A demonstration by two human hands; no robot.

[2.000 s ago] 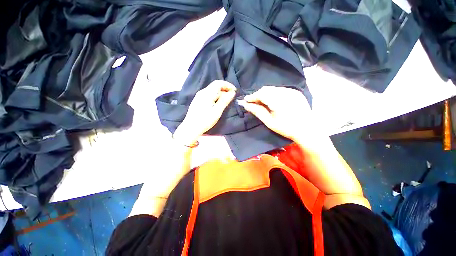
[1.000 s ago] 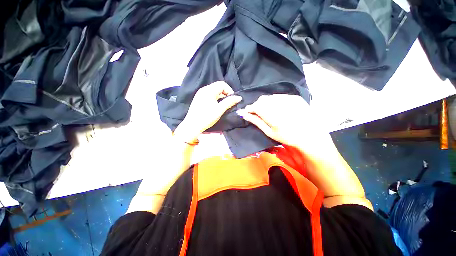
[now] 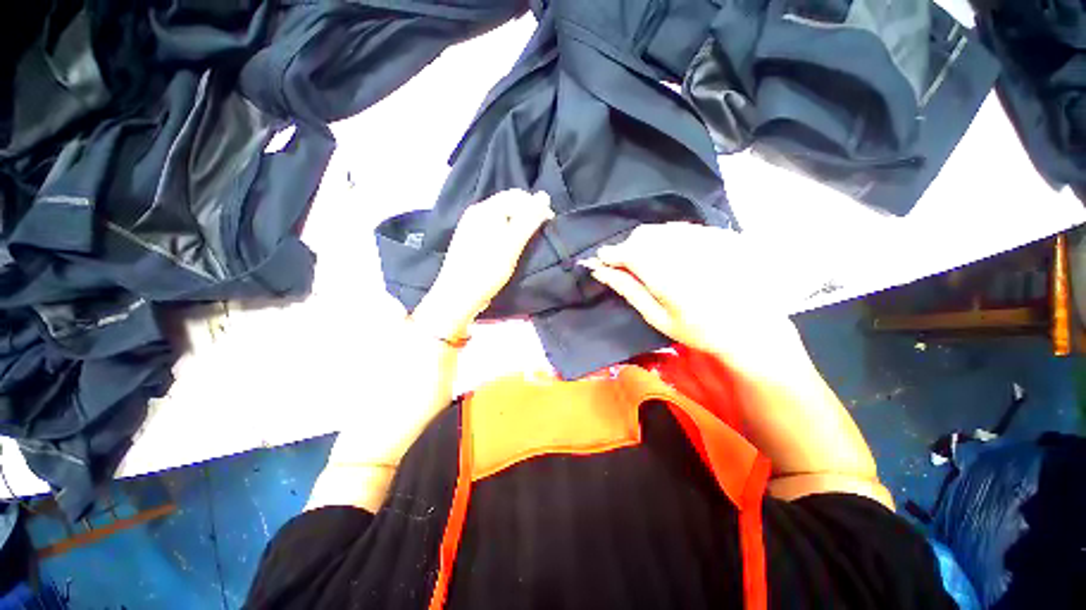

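Observation:
Dark navy trousers (image 3: 619, 131) lie on the white table with the waistband (image 3: 572, 280) nearest me and the legs running away. My left hand (image 3: 491, 256) rests on the waistband's left part, fingers bent over the cloth, fingertips hidden in glare and cloth. My right hand (image 3: 667, 280) is on the waistband's right part, thumb and finger close together at the cloth. A gap of waistband shows between the hands. A cloth flap (image 3: 595, 340) hangs toward my apron. No tool can be made out in either hand.
Heaped dark garments (image 3: 179, 203) lie on the left of the white table (image 3: 262, 375), and more (image 3: 834, 107) on the far right. A wooden stool or bench (image 3: 965, 319) and a blue plastic bag (image 3: 1000, 506) stand at right on the blue floor.
My hands were close together at the middle of the waistband; now they are farther apart, the left a little left and up. The waistband between them shows more.

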